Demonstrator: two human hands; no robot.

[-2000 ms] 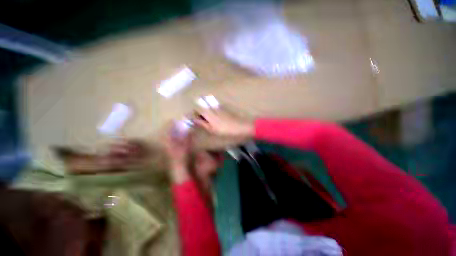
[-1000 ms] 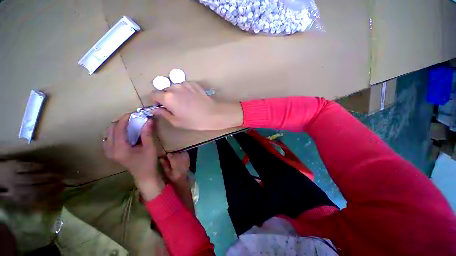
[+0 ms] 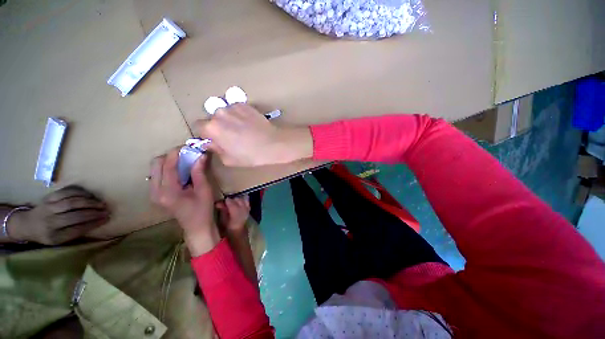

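My left hand (image 3: pixel 182 195) holds a small white plastic housing (image 3: pixel 190 163) upright in its fingertips near the bench's front edge. My right hand (image 3: pixel 249 137) is closed at the housing's upper end, on a thin tool, seemingly tweezers; its pale end (image 3: pixel 272 114) sticks out behind the knuckles. My right fingers hide the tool's tips. Two round white discs (image 3: pixel 225 99) lie side by side just beyond my right hand. A long white trough-shaped casing (image 3: pixel 147 57) lies at the upper left, and another casing (image 3: pixel 50 151) lies farther left.
A clear bag of small white components (image 3: pixel 358 14) lies at the far side of the cardboard-covered bench (image 3: pixel 398 79). A coworker's hand (image 3: pixel 69 215) rests on the bench at the left, with another hand (image 3: pixel 233 213) below the edge. A red stool (image 3: pixel 378 198) and a carton (image 3: pixel 507 122) are below.
Both my hands stay at the housing, which is tilted slightly differently. The coworker's hand at the left has moved right and lies flatter on the bench. The view has shifted slightly.
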